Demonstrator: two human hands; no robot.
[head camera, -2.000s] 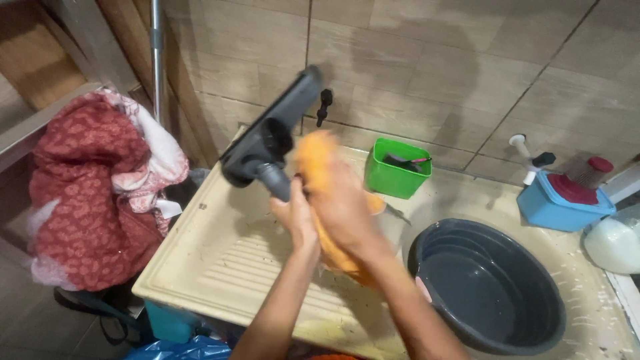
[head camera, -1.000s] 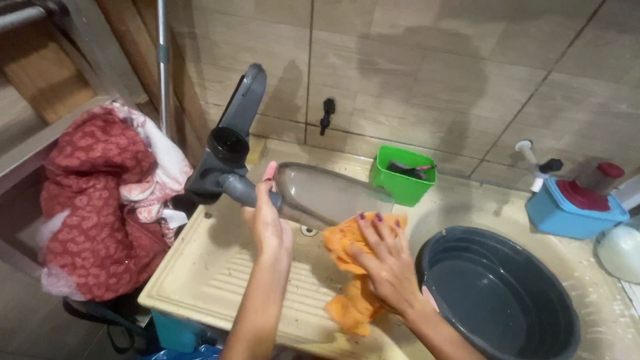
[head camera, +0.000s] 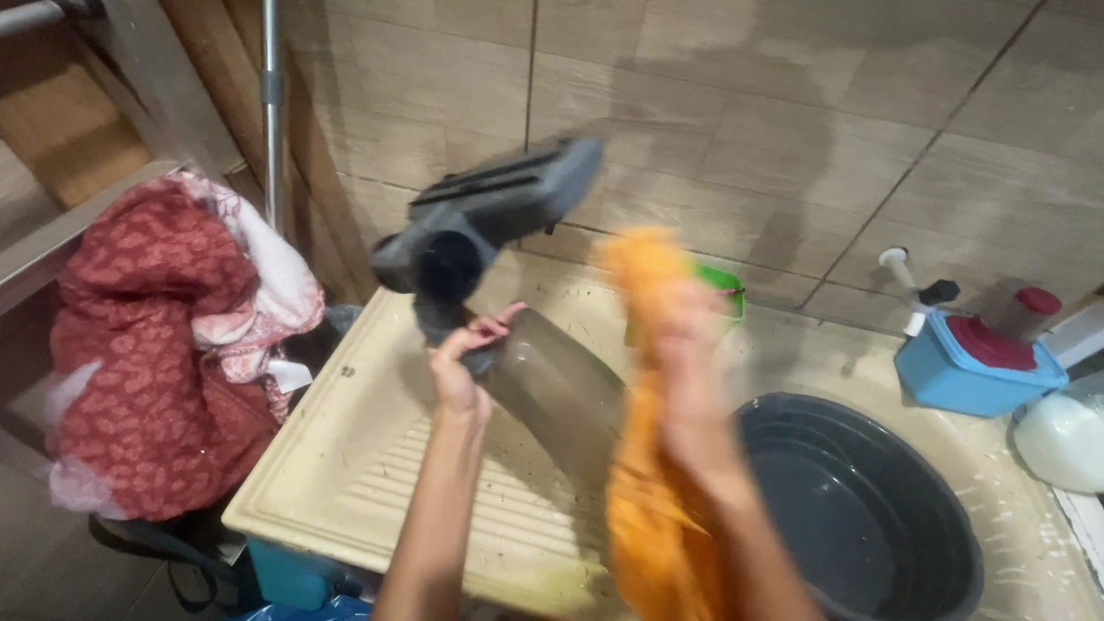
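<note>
My left hand is closed around the neck of a dark grey vacuum-cleaner floor head, held up above a cream laundry sink with a ribbed washboard. The wide end of the head tilts up to the right, toward the tiled wall. My right hand, blurred, grips an orange cloth that hangs down to the right of the head. Between my hands a long translucent greyish piece slants over the washboard; what it is attached to I cannot tell.
A dark round basin holding liquid stands at the right. Behind my right hand is a green container. Farther right are a wall tap, a blue box and a white jug. Red patterned fabric and a metal pole are at the left.
The floor head has turned in my left hand, its wide end now pointing up to the right. My right hand has lifted the orange cloth from low over the sink.
</note>
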